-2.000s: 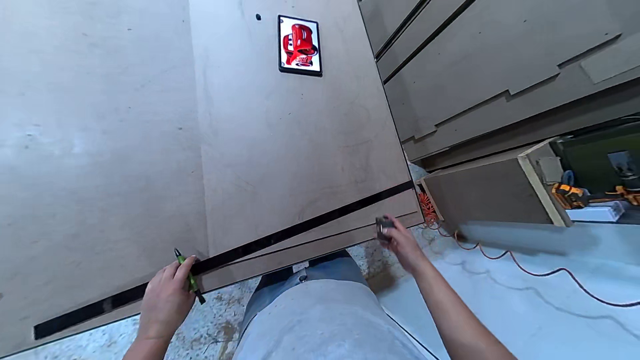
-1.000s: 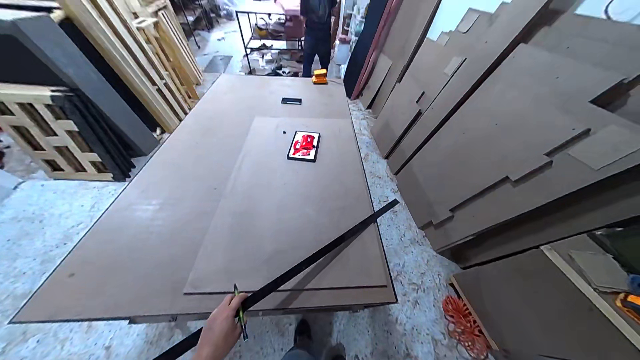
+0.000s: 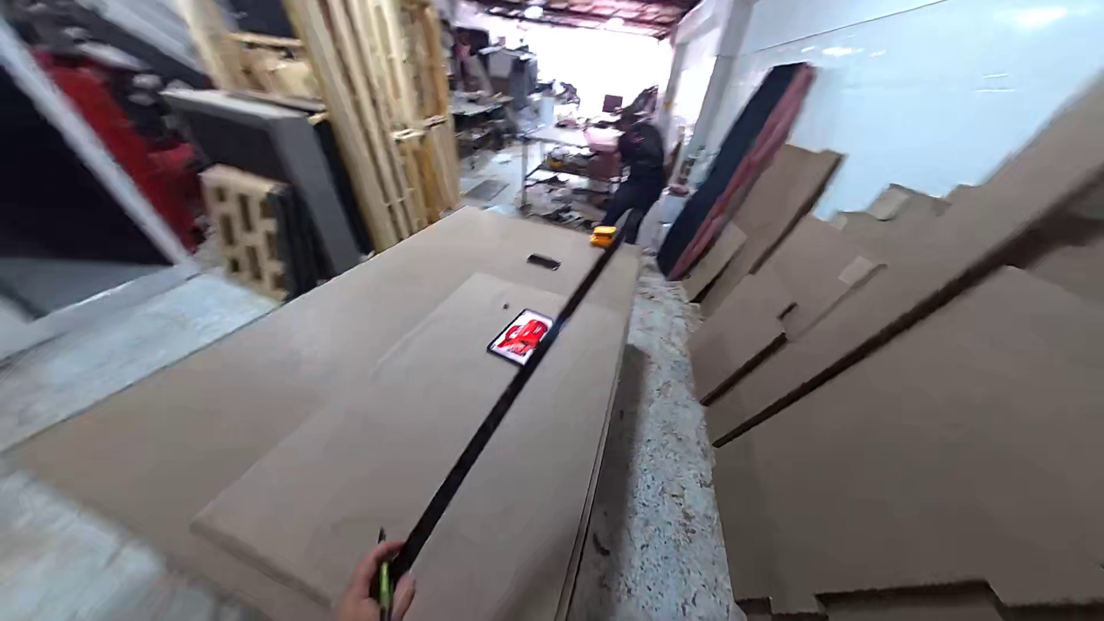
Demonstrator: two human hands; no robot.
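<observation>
My left hand [image 3: 373, 586], at the bottom of the view, grips the near end of a long black straightedge [image 3: 483, 431] together with a green marking tool [image 3: 385, 580], a pen or pencil. The straightedge slants up and away over the board [image 3: 345, 466] and passes in front of the right side of a tablet [image 3: 520, 336] with a red picture on its screen. The far end of the straightedge appears near a yellow tool [image 3: 603, 235]. My right hand is out of view.
A dark flat object [image 3: 543, 261] lies on the large table panel [image 3: 259, 362]. Cut boards [image 3: 897, 448] lean along the right. Wooden frames [image 3: 379, 121] and a pallet [image 3: 246, 228] stand at the left. A person [image 3: 638, 164] is beyond the table's far end.
The straightedge has come up off the board and swung from lying across the near edge to pointing away along the table. My right hand has left the view, which has tilted up.
</observation>
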